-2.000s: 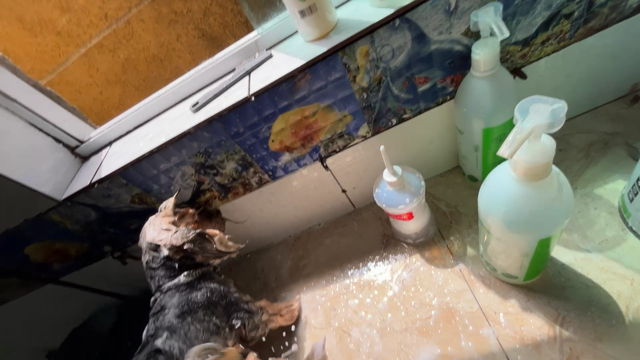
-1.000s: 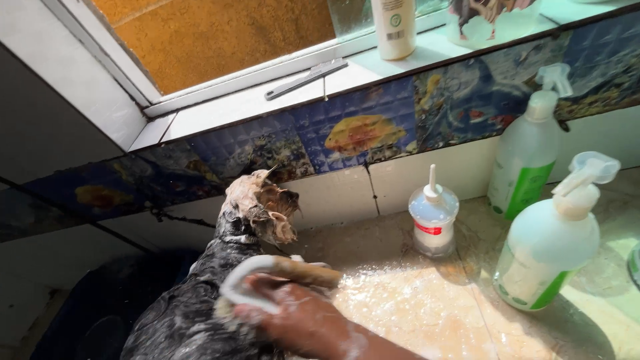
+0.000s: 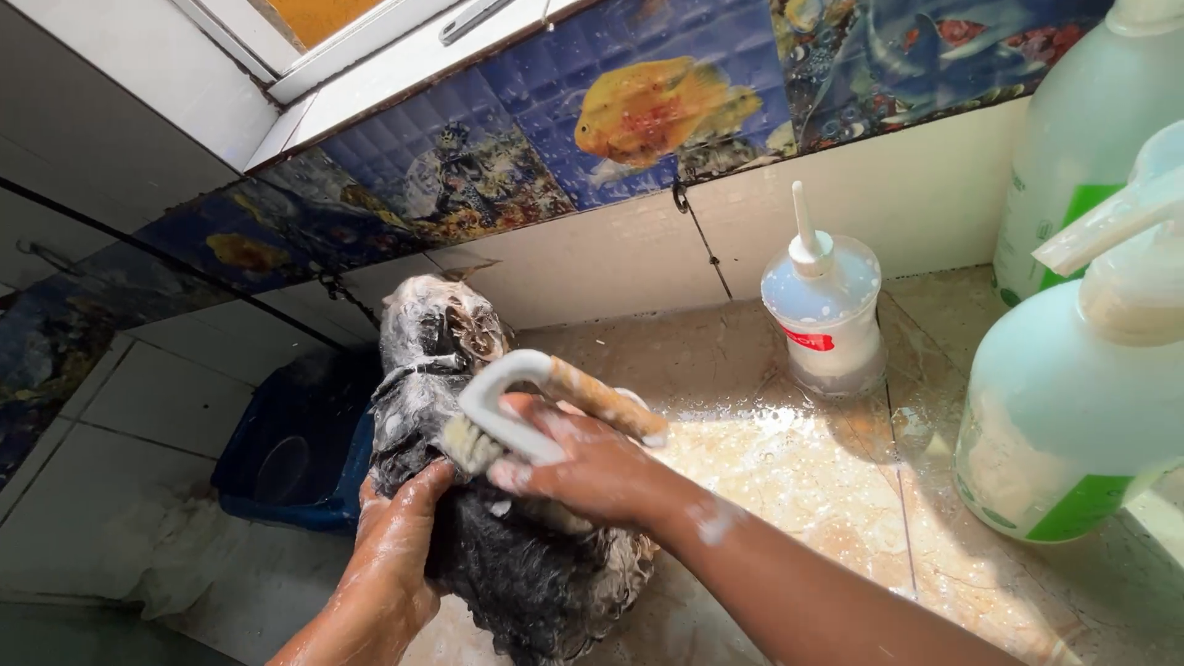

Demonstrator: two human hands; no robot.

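A small dog (image 3: 527, 564) with wet, lathered black and tan fur is on the tiled surface, facing the wall. My left hand (image 3: 398, 536) lies against the dog's side, thumb on its back behind the neck. In my right hand (image 3: 583, 462) is a scrub brush (image 3: 518, 379) with a curved white handle and a tan part, its pale bristles pressed to the lathered back. Foam covers the dog's head and neck, and some sits on my right wrist.
A squat bottle with a nozzle (image 3: 823, 324) stands by the wall. Two large pump bottles, one nearer (image 3: 1064, 407) and one behind (image 3: 1073, 166), are at the right. A dark blue tub (image 3: 287, 509) is at the left. A grey tool (image 3: 474, 18) lies on the windowsill.
Both hands are now on the dog; one second ago only the hand with the brush showed, and two seconds ago no hand clearly did. The view has moved closer.
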